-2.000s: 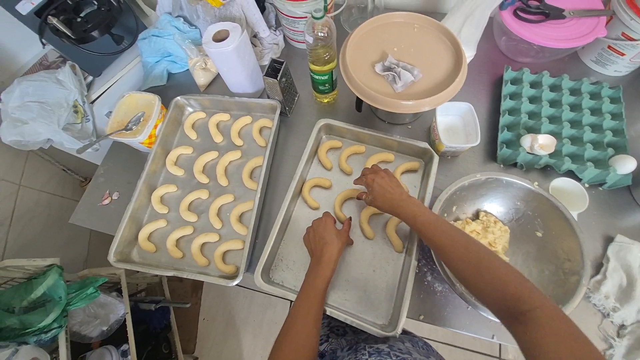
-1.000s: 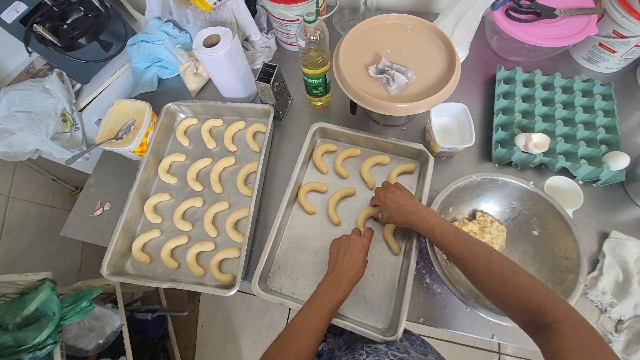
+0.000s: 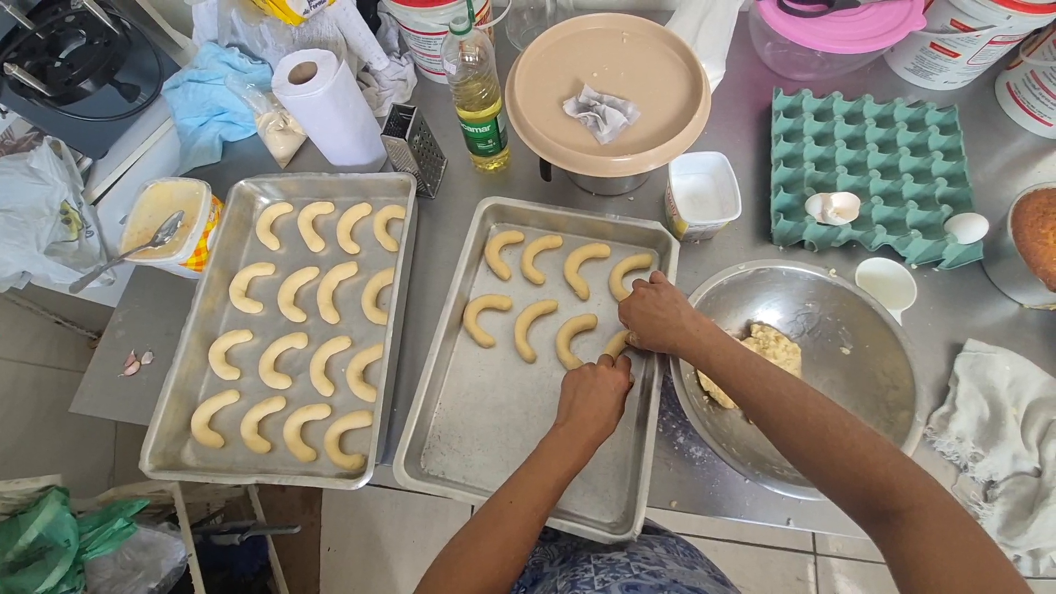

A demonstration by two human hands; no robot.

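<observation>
Both my hands are at a crescent of dough (image 3: 617, 345) by the right side of a metal baking tray (image 3: 528, 462). My left hand (image 3: 596, 396) has its fingertips on the crescent's lower end; my right hand (image 3: 657, 313) covers the upper end. Fingers hide part of the piece. Several other dough crescents (image 3: 577, 340) lie in two rows in this tray. A second baking tray (image 3: 169, 396) at the left is filled with rows of similar crescents (image 3: 285, 359). Right of my hands, a steel bowl (image 3: 858, 396) holds a lump of dough (image 3: 771, 355), partly hidden by my right forearm.
Behind the trays stand a paper towel roll (image 3: 330, 107), a box grater (image 3: 415, 153), an oil bottle (image 3: 480, 107) and a pot with a beige lid (image 3: 610, 74). A green egg carton (image 3: 874, 165), a white cup (image 3: 886, 285) and a cloth (image 3: 1002, 437) surround the bowl.
Both hands have moved from crescents nearer the tray's middle to the piece by its right side. The left-hand tray's crescents look unchanged.
</observation>
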